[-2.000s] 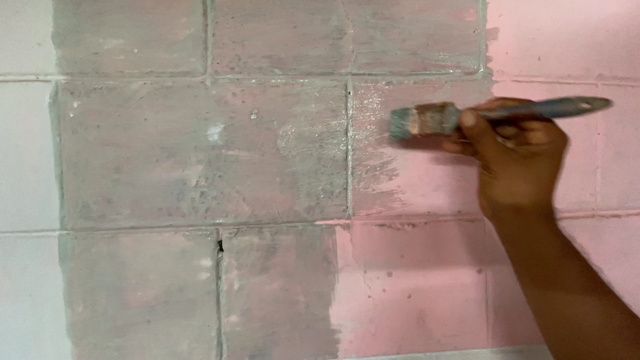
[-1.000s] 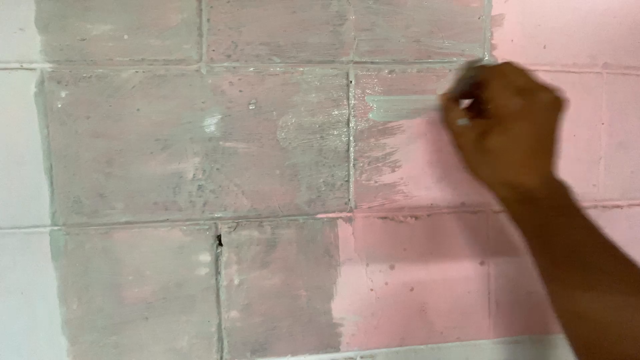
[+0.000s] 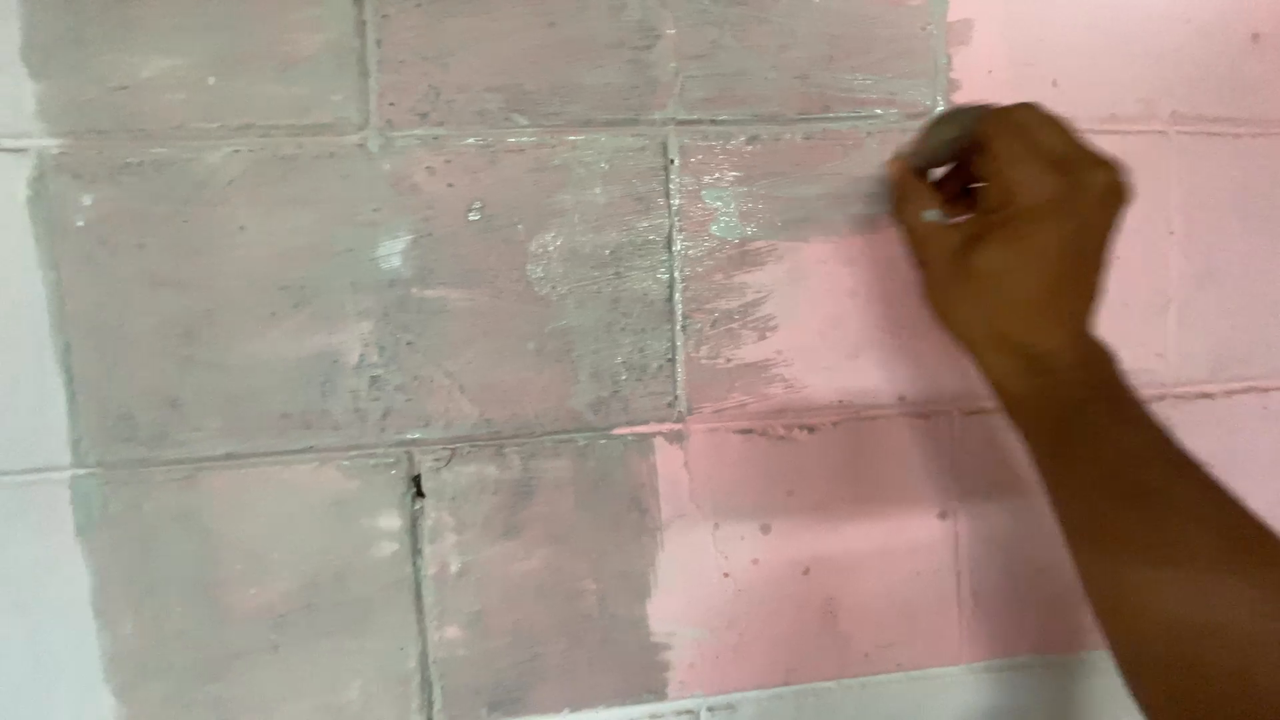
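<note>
Blurred by motion, my right hand (image 3: 1015, 230) is closed around a paintbrush (image 3: 945, 145) at the upper right, against the block wall. Most of the brush is hidden by my fingers, and its bristles cannot be made out. Wet grey-green paint (image 3: 800, 180) lies along the top of the block left of my hand, with a thicker pale green dab (image 3: 724, 212) on it. Below it, bare pink wall (image 3: 850, 310) shows beside ragged brush marks. My left hand is out of view.
Grey-green coating covers the blocks (image 3: 230, 300) on the left, bounded by a pale white strip (image 3: 30, 350) at the far left. Mortar grooves run between blocks, one with a small dark hole (image 3: 418, 487). A whitish band (image 3: 900, 690) borders the pink at the bottom.
Grey-green paint now spans the upper part of the block where pink showed two seconds ago. The pale green streak seen one second ago is spread out, leaving a small dab.
</note>
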